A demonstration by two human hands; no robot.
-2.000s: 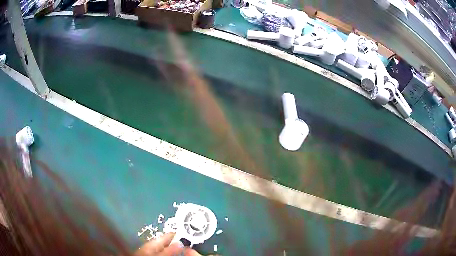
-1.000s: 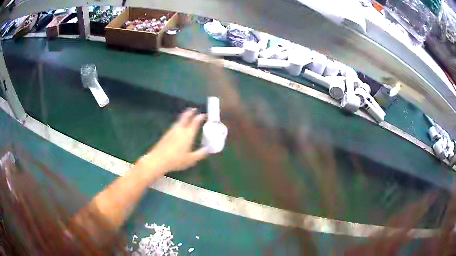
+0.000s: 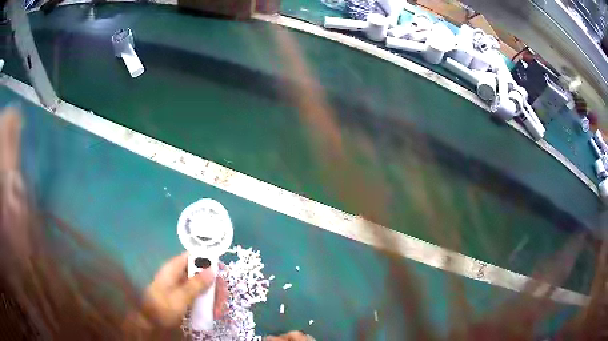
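My left hand (image 3: 179, 288) holds a white handheld fan (image 3: 205, 230) by its handle, thumb on the front. The round ring-shaped head points up and away from me, and a dark oval mark shows on the handle below it. Under and beside the handle lies a heap of tiny white plastic parts (image 3: 248, 283) on the teal bench. Only a small part of my right hand (image 3: 290, 337) shows at the bottom edge, right of the heap. Its grip is hidden.
Beyond the pale rail (image 3: 307, 210), one fan (image 3: 127, 52) lies on the green conveyor (image 3: 267, 126) at the far left. A pile of white fans (image 3: 460, 63) lies on the far side. A blurred skin-toned shape (image 3: 10, 150) is at the left edge. Blurry brown strands cross the view.
My left hand has come back from over the conveyor to the bench with a fan in it. The fan it reached to is gone from the belt. My right hand has appeared at the bottom edge.
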